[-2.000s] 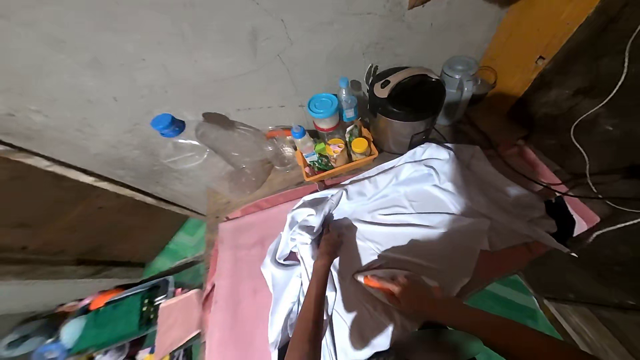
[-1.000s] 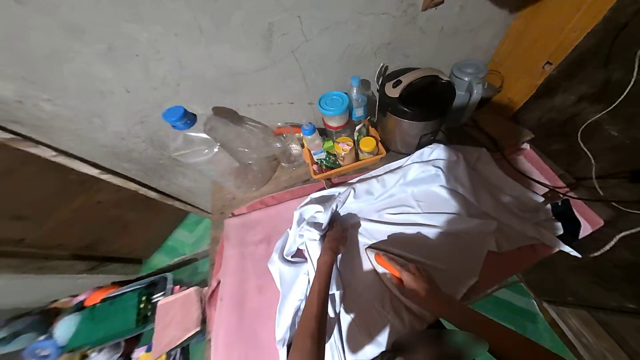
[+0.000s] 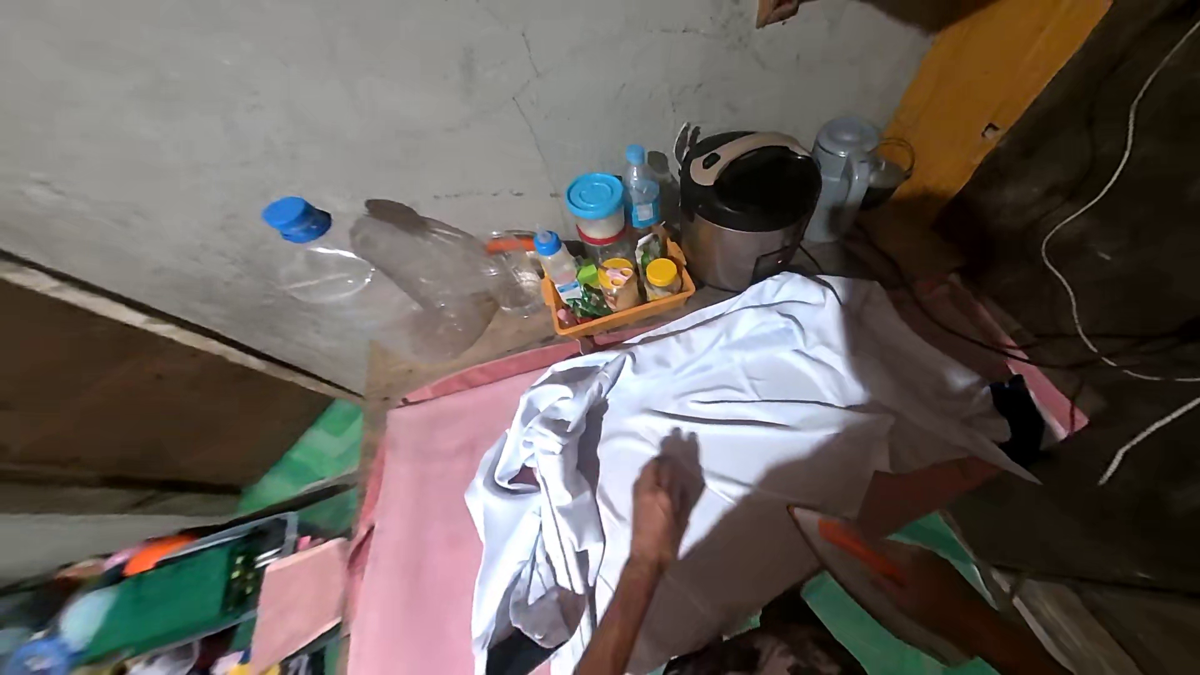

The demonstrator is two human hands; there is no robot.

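A white cloth garment (image 3: 750,375) lies wrinkled over a pink cloth (image 3: 422,497) on the table, bunched up on its left side. My left hand (image 3: 659,487) rests on the garment near its middle, fingers curled; whether it pinches the fabric is unclear. At the lower right, my right hand (image 3: 937,586) grips a clothes iron (image 3: 844,562) with an orange part near its handle. The iron is tilted at the garment's near right edge, its pale soleplate partly showing. A black part of cloth (image 3: 1020,412) lies at the garment's right end.
Along the wall stand a rice cooker (image 3: 745,211), a lidded pitcher (image 3: 841,178), an orange basket (image 3: 623,317) of jars and bottles, and a large clear bottle (image 3: 328,272). Dark cords cross the right side. A bin of mixed things (image 3: 169,600) is at lower left.
The iron in my right hand has moved right, from on the garment to its near edge, and tilted. My left hand has moved away from the bunched fabric, toward me and to the right.
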